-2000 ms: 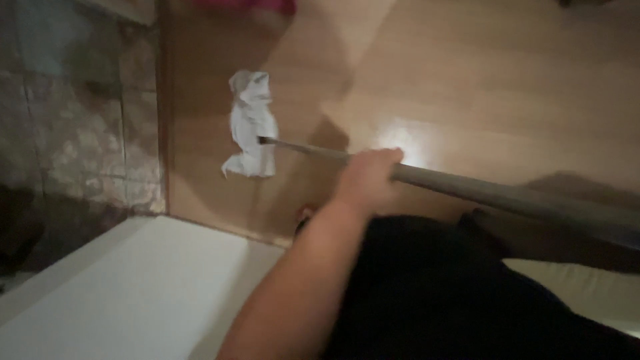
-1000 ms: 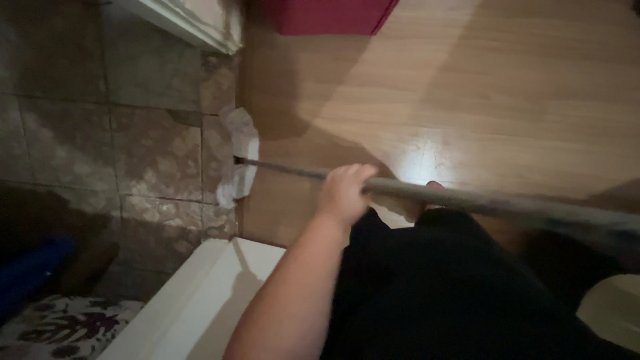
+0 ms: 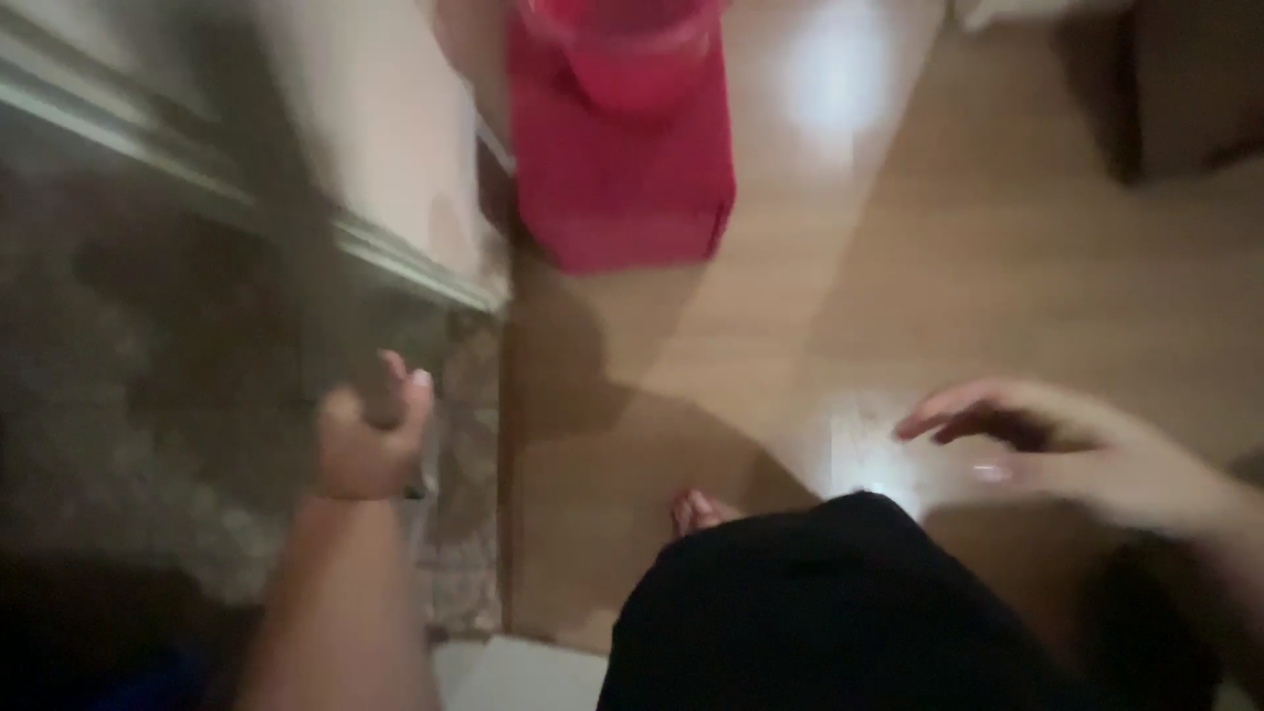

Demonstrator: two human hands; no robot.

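My left hand [image 3: 370,444], at the left, is curled around a blurred pole [image 3: 286,168] that runs up toward the upper left edge. Just beyond the wrist, the pole's dark lower tip [image 3: 416,491] shows beside a narrow strip of white cloth [image 3: 431,464] on the tiles; my forearm and hand hide most of that area. My right hand [image 3: 1037,444] is over the wood floor at the right, its fingers apart and bent, with nothing in it.
A pink bucket [image 3: 642,59] stands on a dark pink box-shaped object [image 3: 627,188]. A white door frame or wall edge [image 3: 415,257] borders the tiled floor [image 3: 197,415]. A brown piece of furniture [image 3: 1200,89] is at upper right. My bare foot [image 3: 696,512] is on the wood floor.
The pole stretched to the right earlier and now points to the upper left. My right hand has come into view, empty. The cloth went from wood floor to the tile edge. The view has shifted.
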